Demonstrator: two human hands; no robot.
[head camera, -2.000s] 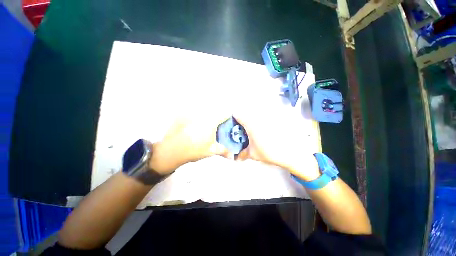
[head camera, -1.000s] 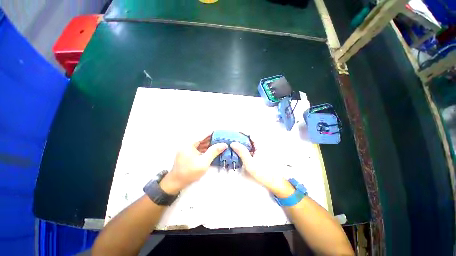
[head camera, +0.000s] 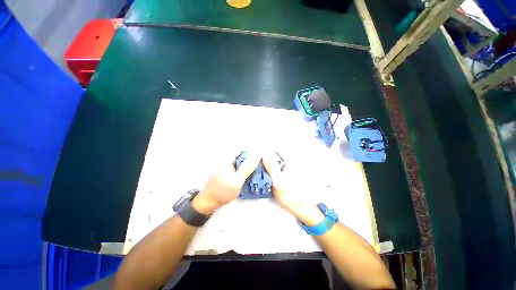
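A blue unit is held between my two hands over the middle of the white work sheet, its plug pins pointing towards me. My left hand grips its left side, thumb on the upper face. My right hand grips its right side, thumb beside the left one. The hands cover much of the unit, so I cannot tell if its halves are fully together. An open housing with a green board and black part stands at the sheet's upper right, its back cover beside it. Another open unit lies right of it.
The sheet lies on a dark green bench. A cream-painted frame and dark green conveyor run along the right. A red stool stands at the upper left, and a blue surface is at far left.
The view has tilted up since the earliest frame. The held unit has turned so its pins point towards me. Since the last frame, my thumbs have shifted slightly on it.
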